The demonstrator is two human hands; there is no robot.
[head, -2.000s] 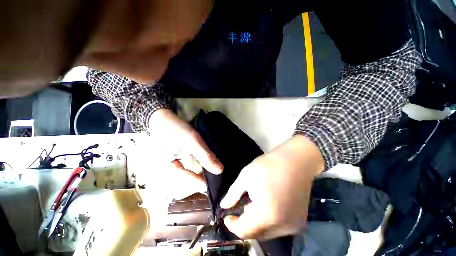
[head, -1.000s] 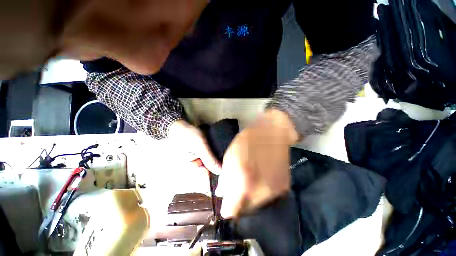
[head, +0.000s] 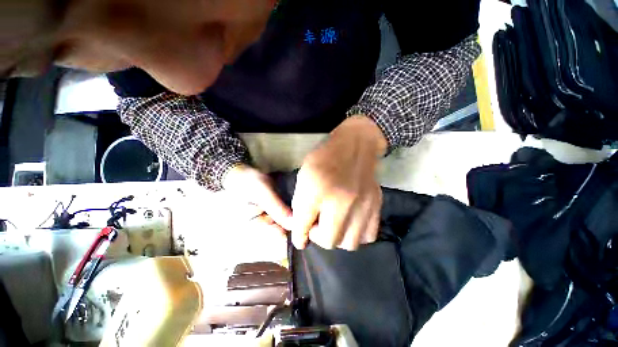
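Note:
A black fabric piece (head: 352, 284) lies over the machine table and runs down to the dark presser foot area (head: 301, 312) at the bottom centre. My left hand (head: 339, 193), on the picture's right side, is bent over the top of the fabric with its fingertips pinching near the edge. My right hand (head: 261, 196), on the picture's left side, holds the same edge beside it, with its lower fingers washed out by glare. The cream machine head (head: 159, 301) stands at the lower left. The needle is too small to tell.
Red-handled snips (head: 88, 261) lie on the machine at left, below dark thread ends (head: 115, 211). Stacked black panels (head: 542, 68) stand at the upper right, above a loose heap of black pieces (head: 576, 203). Part of a face (head: 183, 54) fills the upper left.
My left hand has moved up and away from the presser foot, and its sleeve has drawn inward. The black fabric now lies spread flatter below and right of the hands.

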